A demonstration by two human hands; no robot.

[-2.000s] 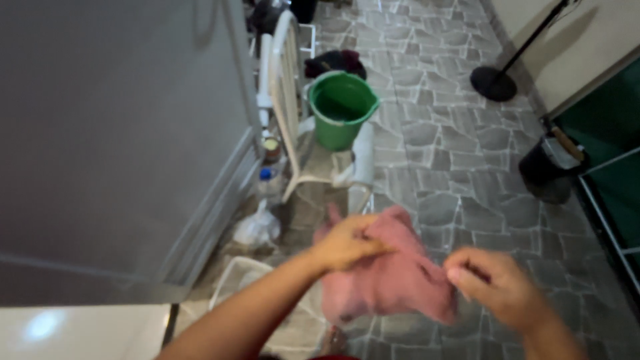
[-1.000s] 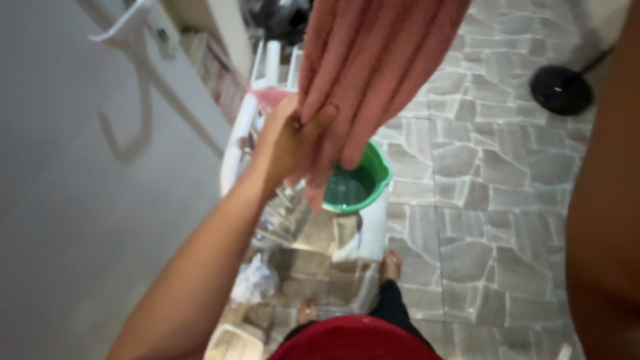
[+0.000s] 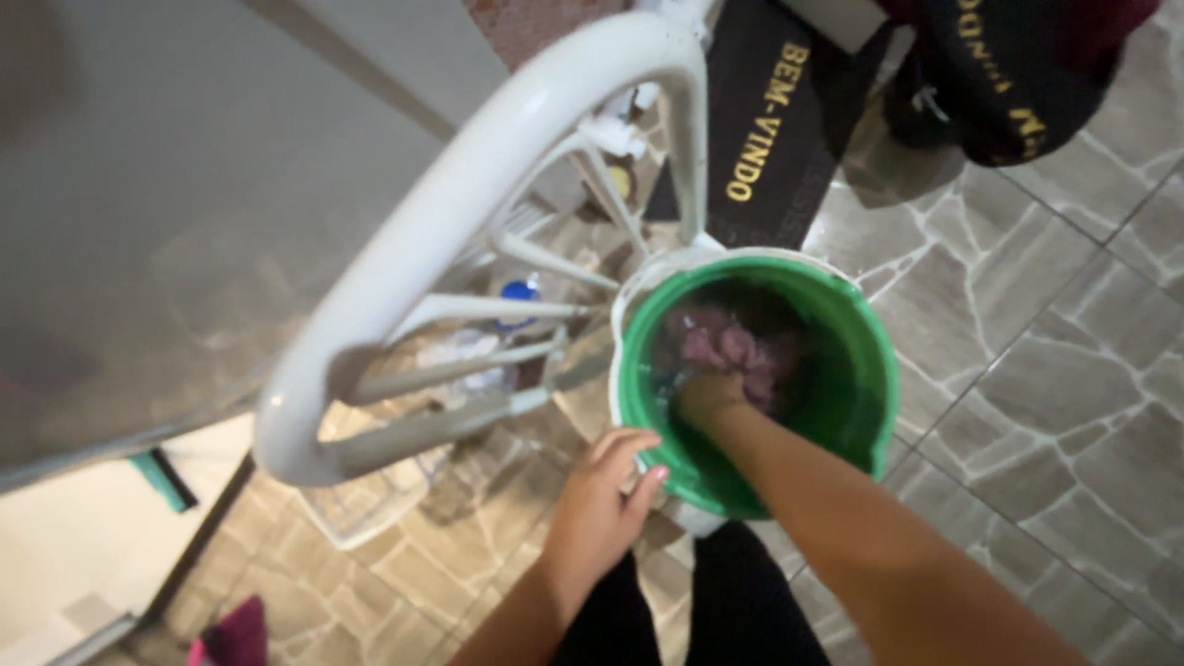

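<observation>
A green plastic bucket (image 3: 874, 370) stands on the seat of a white plastic chair (image 3: 444, 185) and holds water. Inside it, a pink cloth (image 3: 726, 347) lies bunched and partly under the water. My right hand (image 3: 712, 398) reaches down into the bucket against the cloth; its fingers are hidden by water and cloth, so its grip cannot be made out. My left hand (image 3: 615, 495) rests at the bucket's near left rim, thumb and fingers on either side of the edge.
Dark doormats (image 3: 768, 139) with yellow lettering lie or hang beyond the chair. A blue-capped bottle (image 3: 518, 301) and a white plastic basket (image 3: 356, 518) are on the floor behind the chair. A grey panel (image 3: 185, 231) stands at the left, with a pink item (image 3: 236, 634) at lower left.
The pink cloth, held up by my left hand a second ago, is down in the bucket. My right hand has gone into the bucket and my left is at its rim. The view has moved nearer.
</observation>
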